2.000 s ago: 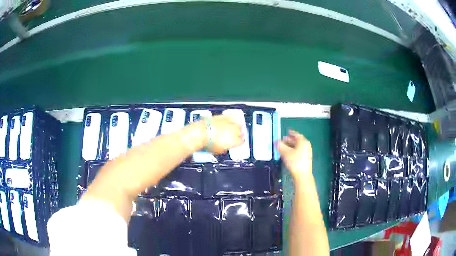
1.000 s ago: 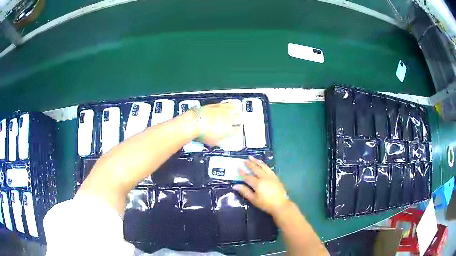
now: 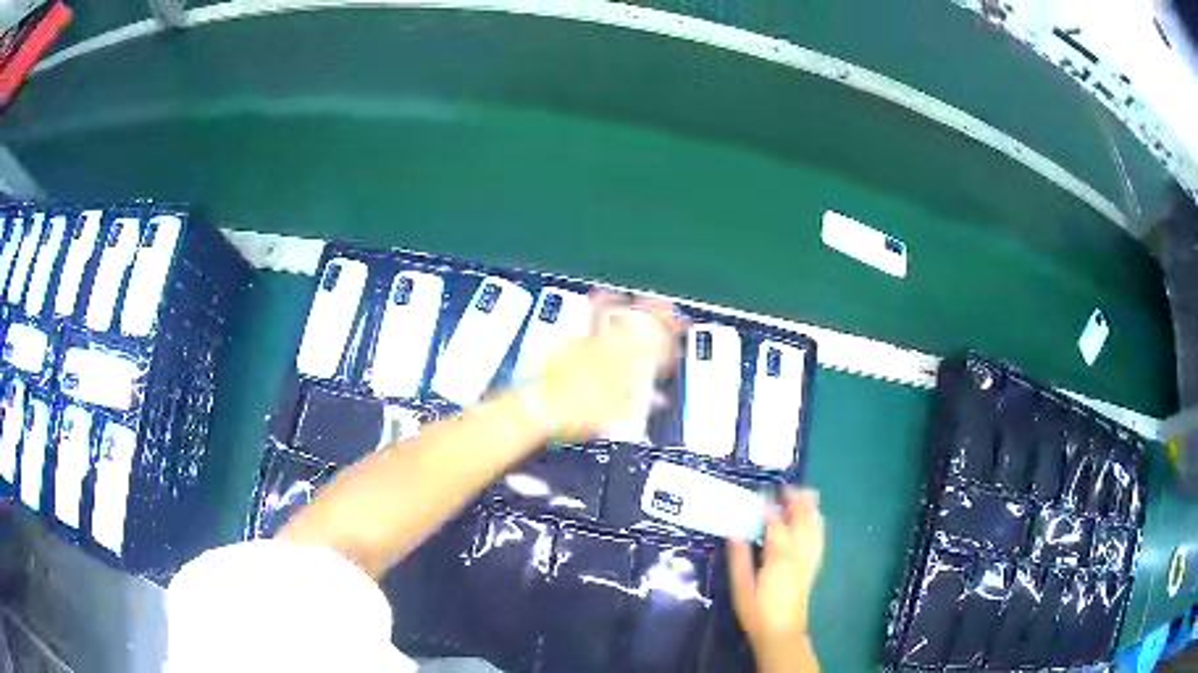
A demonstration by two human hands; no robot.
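Observation:
A black blister tray (image 3: pixel 309 427) lies in front of me. Pale phone back covers stand in its far row, some tilted; the rightmost cover (image 3: pixel 778 408) is upright. My left hand (image 3: pixel 598 375), blurred, is over the fifth cover from the left (image 3: pixel 636 394) and hides part of it; its grip is unclear. Another cover (image 3: pixel 696 501) lies sideways in the right middle pocket. My right hand (image 3: pixel 780 565) has its thumb and fingers around that cover's right end. The near row shows bare pockets, partly hidden by my left arm.
A stack of filled trays (image 3: pixel 197 381) stands at left, a stack of empty trays (image 3: pixel 1025 513) at right. The green conveyor belt (image 3: pixel 526 171) beyond carries a loose cover (image 3: pixel 863 245) and a smaller pale piece (image 3: pixel 1093 337). A pale side rail (image 3: pixel 880 358) runs between.
The view has shifted and tilted. My left hand has moved from the sixth cover to the fifth. My right hand has moved to the right end of the sideways cover.

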